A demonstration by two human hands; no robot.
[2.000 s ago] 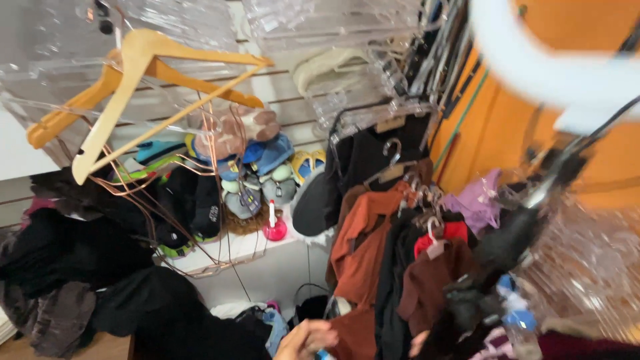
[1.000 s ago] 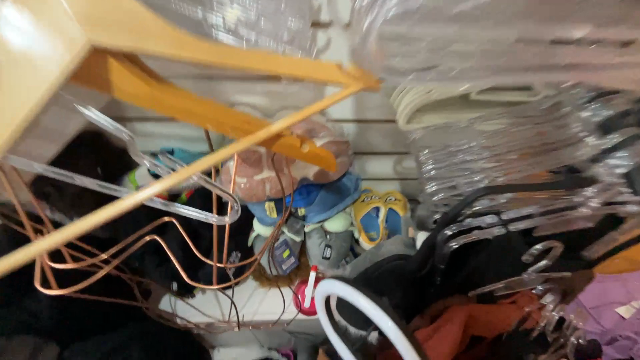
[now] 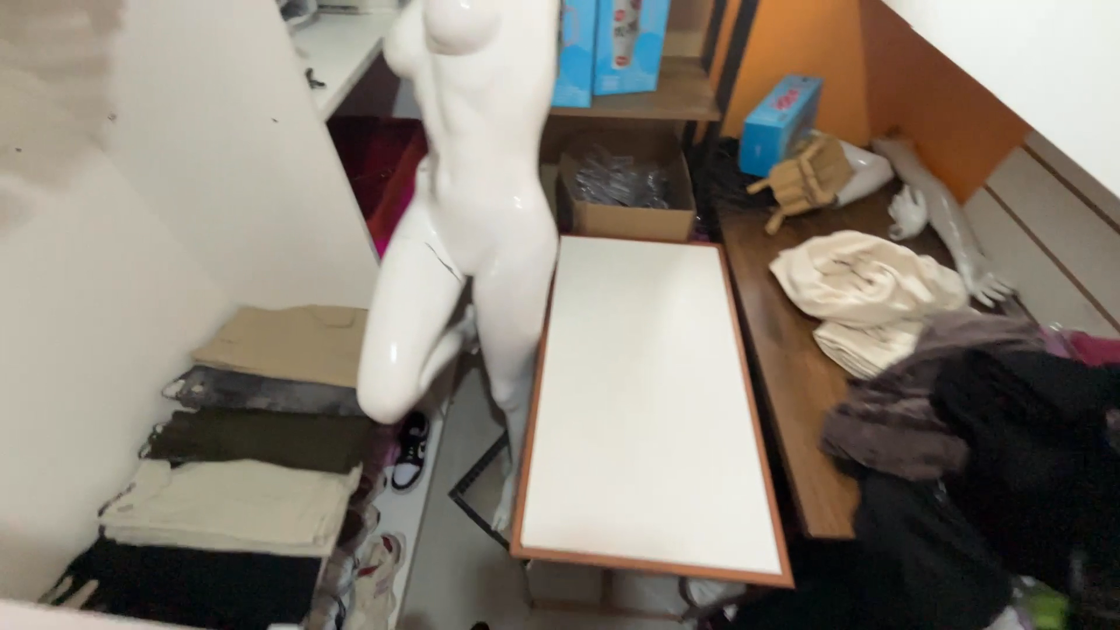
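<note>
Neither of my hands shows in the head view now, so what they hold cannot be seen. A glossy white mannequin torso with legs point(image 3: 490, 201) stands left of a white tabletop with a brown edge point(image 3: 647, 402). To the left, folded trousers lie in a row: a tan pair point(image 3: 284, 341), a dark olive pair point(image 3: 262, 437), a cream pair point(image 3: 232, 506) and a black pair point(image 3: 201, 582). On the brown wooden surface point(image 3: 770, 350) at the right are a crumpled cream cloth point(image 3: 866, 276) and a heap of dark clothes point(image 3: 1032, 437).
A cardboard box of clear plastic hangers point(image 3: 626, 188) stands behind the tabletop. Blue boxes point(image 3: 630, 48) are on a shelf, and another blue box point(image 3: 779, 122) sits near a jointed wooden hand point(image 3: 805, 179) and mannequin arms point(image 3: 941, 214). Shoes point(image 3: 409, 451) line the lower left.
The view has swung away from the hangers, hanging clothes and plush slippers to the mannequin and white tabletop. A hand at the bottom edge two seconds ago is out of view now.
</note>
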